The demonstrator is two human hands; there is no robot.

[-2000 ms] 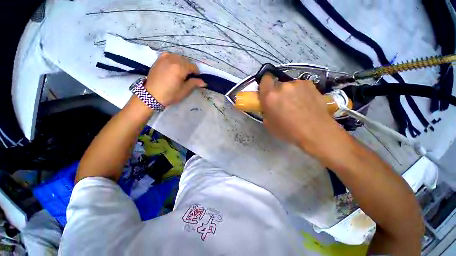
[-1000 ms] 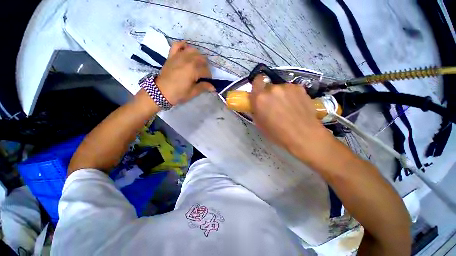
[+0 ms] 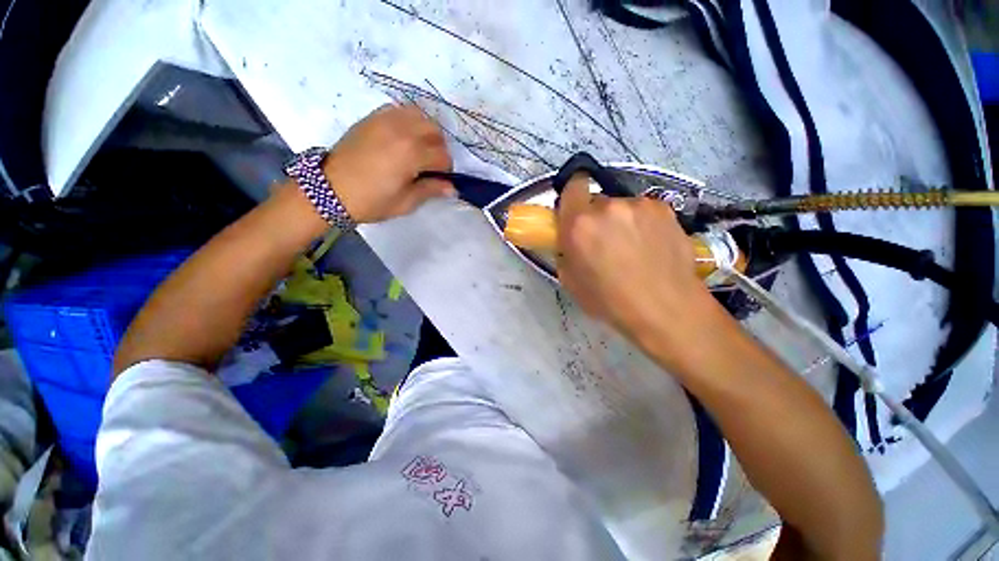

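A navy waistband piece [image 3: 478, 189] with a white edge lies on the pale table between my hands. My left hand [image 3: 386, 164], with a checkered band at the wrist, pinches it near its left end. My right hand [image 3: 624, 258] grips the orange-yellow wooden handle of the steam iron [image 3: 530, 227]. The iron's pointed tip rests on the strip just right of my left fingers. The strip under the iron is hidden. A dark strip end [image 3: 710, 460] with a white edge hangs at the table's near edge, beside my right forearm.
Thin guide lines [image 3: 482, 55] mark the pale table [image 3: 515, 329]. Navy-and-white waistbands [image 3: 791, 88] lie at the far right. A coiled hose [image 3: 876, 201], black cable [image 3: 865, 243] and white tube [image 3: 816, 334] run right from the iron. A blue crate [image 3: 77, 351] and yellow scraps [image 3: 329, 318] are below left.
The view has shifted across the table. The strip ends that stuck out left of my left hand no longer show. Both hands keep their hold, and the iron tip stays close to my left fingers.
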